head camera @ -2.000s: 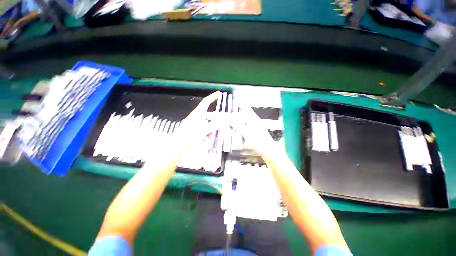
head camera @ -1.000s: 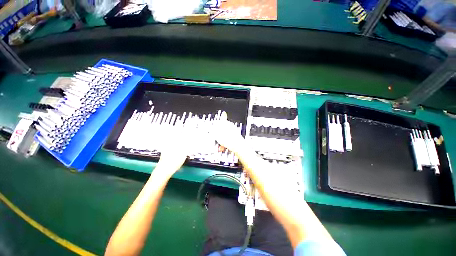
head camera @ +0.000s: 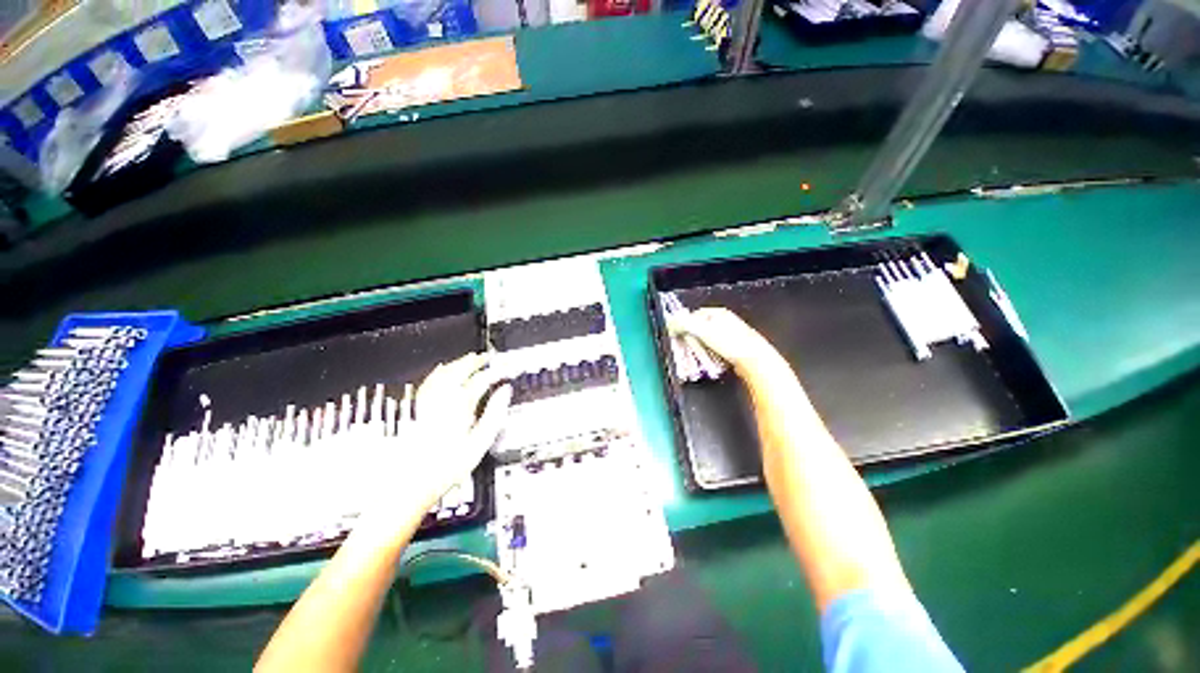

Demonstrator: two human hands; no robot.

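A pale fixture with two rows of black holders stands between two black trays. No units show in the holders. The left black tray holds a long row of white pen-shaped units. My left hand is at that tray's right end, beside the fixture; its thumb and fingers look parted, but whether it holds anything is unclear. My right hand is closed around the upper part of a few pen-shaped units at the left end of the right black tray.
Another group of units lies at the right tray's far right. A blue tray full of units is at the left edge. A metal post rises behind the right tray. A cable with a white connector is at the fixture's near edge.
The view has turned right. My right hand has moved from the left tray to the units in the right tray. My left hand has moved to the left tray's right end.
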